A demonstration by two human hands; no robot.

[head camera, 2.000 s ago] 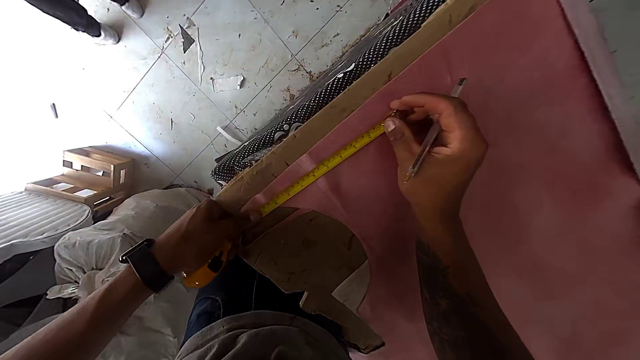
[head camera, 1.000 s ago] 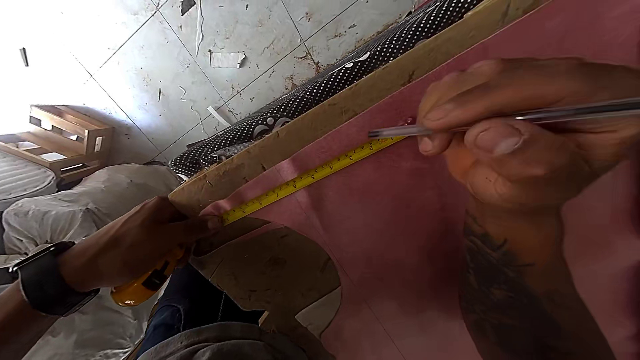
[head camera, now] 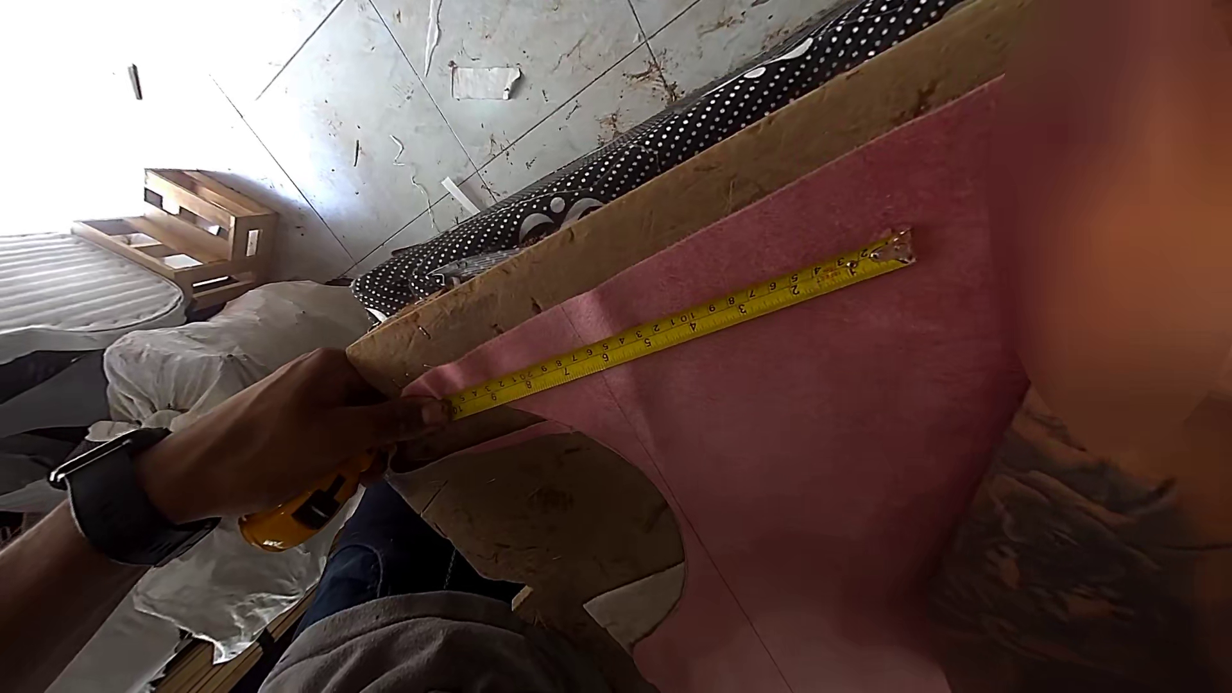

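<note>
My left hand (head camera: 298,433) grips a yellow tape measure (head camera: 303,510) at the near left edge of pink fabric (head camera: 828,404). Its yellow blade (head camera: 674,332) lies extended across the fabric, the metal end tab (head camera: 903,246) resting on the cloth. The fabric has a curved cut-out and a thin line drawn across it. My right hand (head camera: 1126,221) is very close to the camera at the right, large and blurred; its fingers and the pen seen earlier cannot be made out.
The fabric lies on a worn board (head camera: 712,183). Beyond its edge is a roll of black fabric with white dots (head camera: 664,135). A wooden crate-like frame (head camera: 207,231), a white quilted mattress (head camera: 87,284) and white plastic-wrapped bundles (head camera: 231,351) stand left. Scraps lie on the tiled floor (head camera: 356,115).
My right hand has left the tape's end and come up close to the camera at the right. The tape's end tab is now uncovered. My left hand still holds the tape measure.
</note>
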